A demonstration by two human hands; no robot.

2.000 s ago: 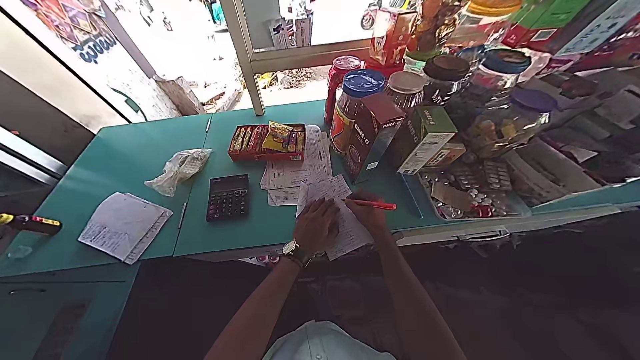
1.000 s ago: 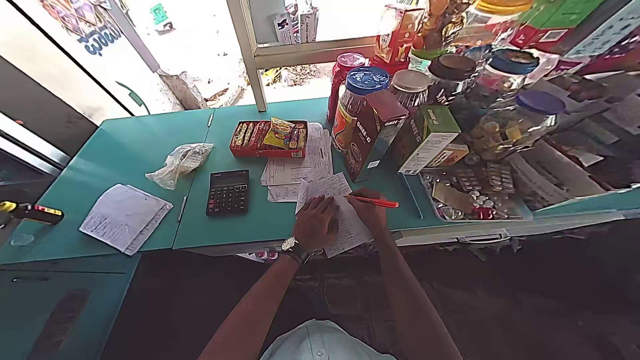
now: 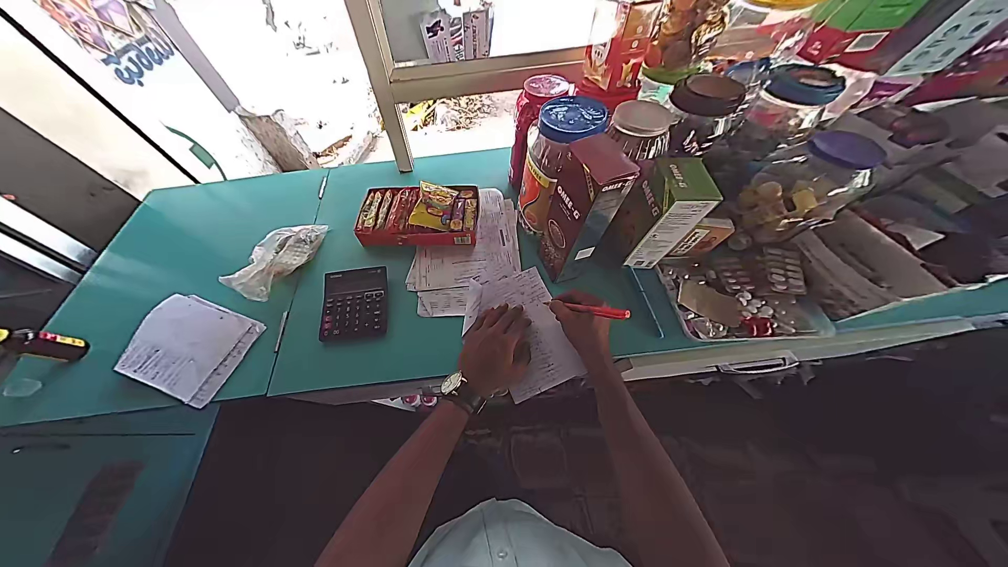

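Note:
A sheet of paper with handwriting (image 3: 543,335) lies on the teal counter (image 3: 425,354). My left hand (image 3: 496,346), with a wristwatch (image 3: 454,384) above it on the wrist, rests flat on the sheet's left part. My right hand (image 3: 581,324) grips a red pen (image 3: 602,312), its tip at the paper's right side. Beyond the sheet are more written papers (image 3: 465,264), partly under a red box of small wrapped packets (image 3: 417,216). A black calculator (image 3: 354,305) lies left of my left hand.
On the left are folded written papers (image 3: 185,346), a clear plastic bag (image 3: 276,258) and a dark bottle (image 3: 47,345). To the right stand a maroon carton (image 3: 583,205), a green carton (image 3: 669,209) and several lidded jars. A clear tray of blister packs (image 3: 740,303) sits near the front edge.

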